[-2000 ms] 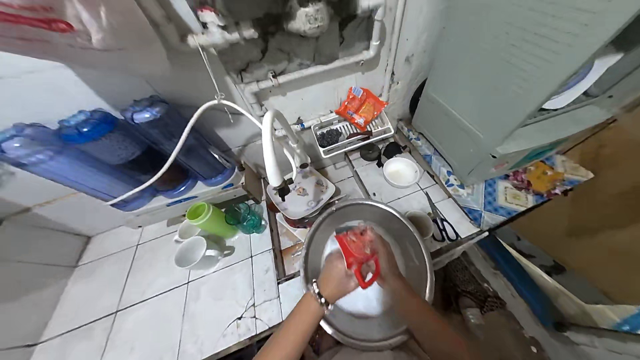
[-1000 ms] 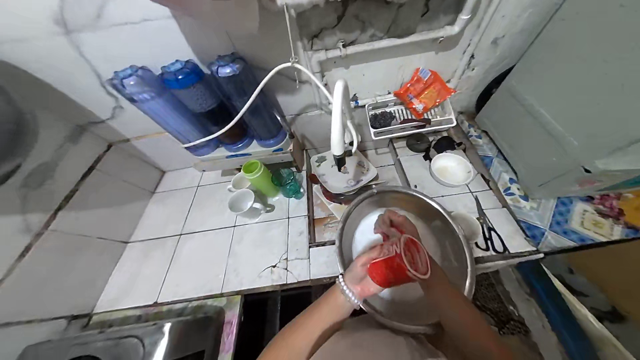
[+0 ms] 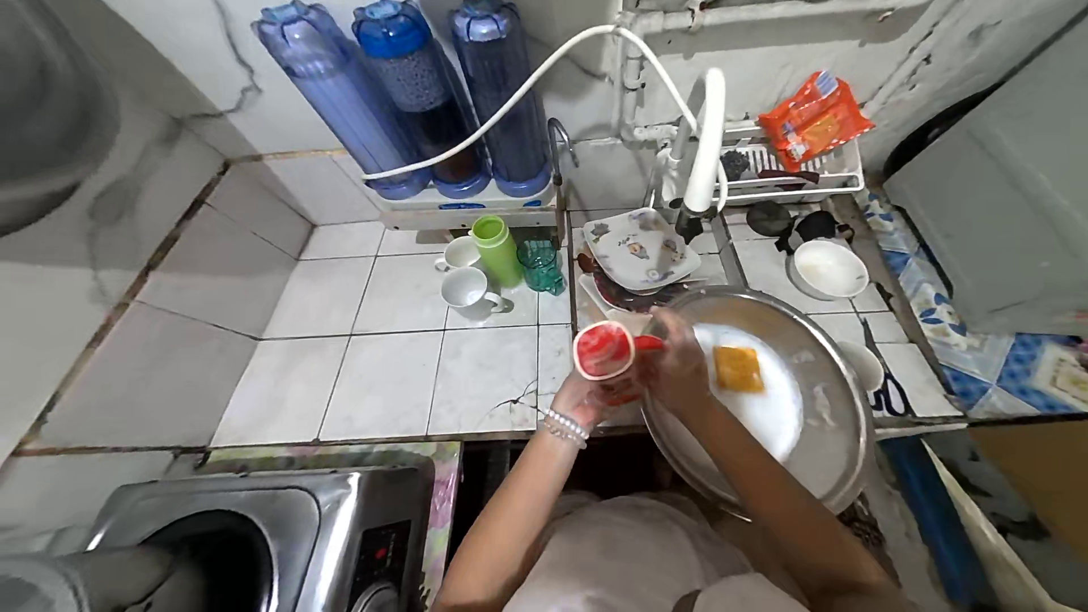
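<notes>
A red mug point(image 3: 605, 350) with a pale rim is held left of the large metal basin point(image 3: 854, 425), its opening facing up toward me. My left hand point(image 3: 586, 399), with a beaded bracelet at the wrist, grips the mug from below. My right hand point(image 3: 678, 361) is at the mug's red handle, over the basin's left rim; its fingers are partly hidden. Inside the basin, a yellow sponge point(image 3: 739, 369) lies in white suds. Two white mugs point(image 3: 467, 289), a green tumbler point(image 3: 497, 253) and a teal glass mug point(image 3: 541, 266) stand together on the tiled counter.
Behind the basin are stacked plates point(image 3: 642, 248) beneath a white faucet point(image 3: 707, 144). A white bowl point(image 3: 828, 269), scissors point(image 3: 888, 382) and a white rack point(image 3: 837, 174) with an orange packet point(image 3: 814, 121) are at right. Blue water filters point(image 3: 408, 93) stand behind; a gas stove point(image 3: 238, 527) is front left.
Both hands have moved the red mug from over the basin to its left side. The yellow sponge now shows in the suds. The view has shifted.
</notes>
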